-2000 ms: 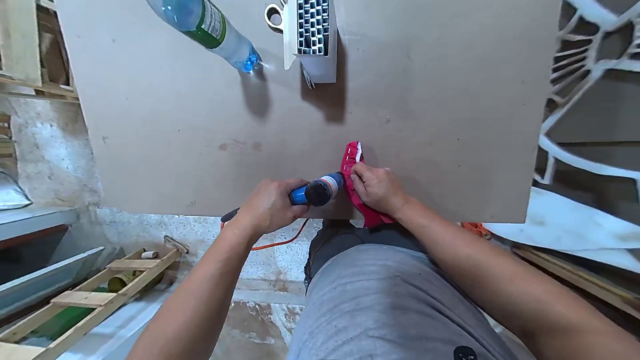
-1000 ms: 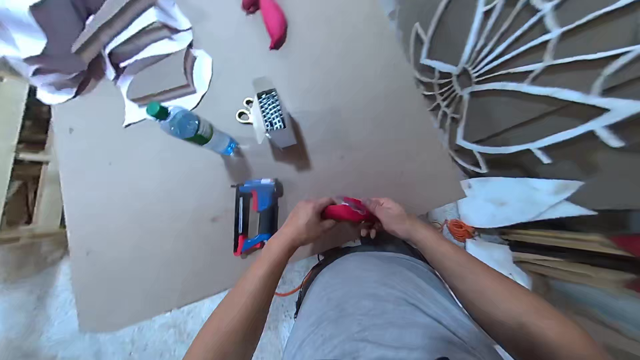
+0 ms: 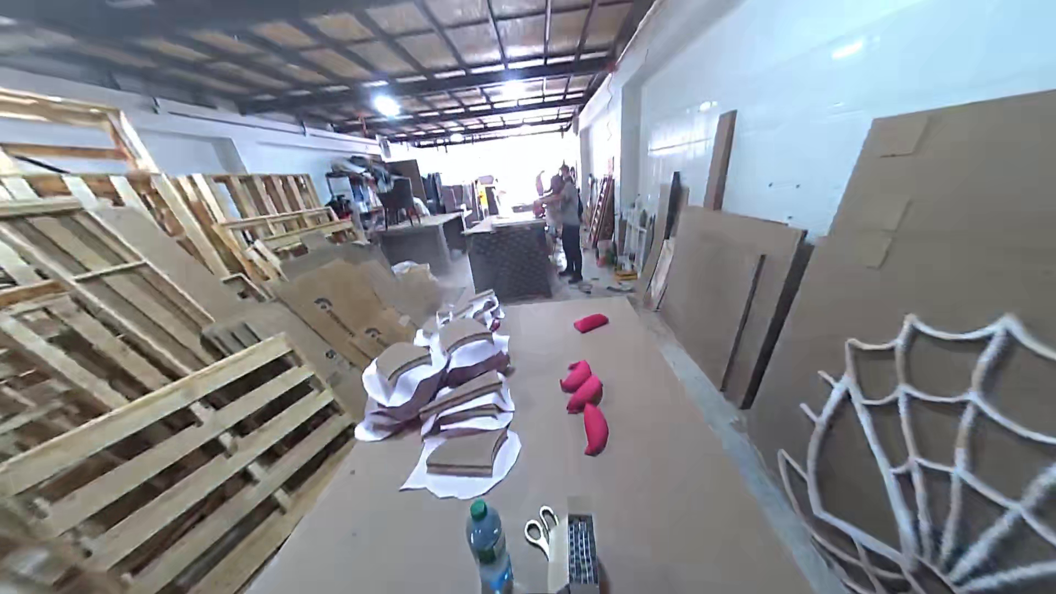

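Neither of my hands is in the head view at this moment. Several red fabric-covered pieces lie in a loose row on the long tabletop (image 3: 660, 495), the nearest a curved red piece (image 3: 595, 429) and the farthest a short red piece (image 3: 591, 322). At the near edge of the picture are a plastic bottle with a green cap (image 3: 488, 549), scissors with pale handles (image 3: 540, 530) and an open box of staple-like metal strips (image 3: 582, 551). Brown board pieces on white padding (image 3: 462, 462) are grouped along the left side.
Wooden pallets (image 3: 190, 437) lean at the left, with cardboard (image 3: 346, 305) behind them. Large boards (image 3: 718, 280) and a white web-shaped frame (image 3: 903, 396) stand at the right. Beyond the table, a person (image 3: 569, 219) stands beside a dark-sided workbench (image 3: 510, 260).
The view has swung up and forward, so my hands, the red piece they held and the blue staple gun have left the picture.
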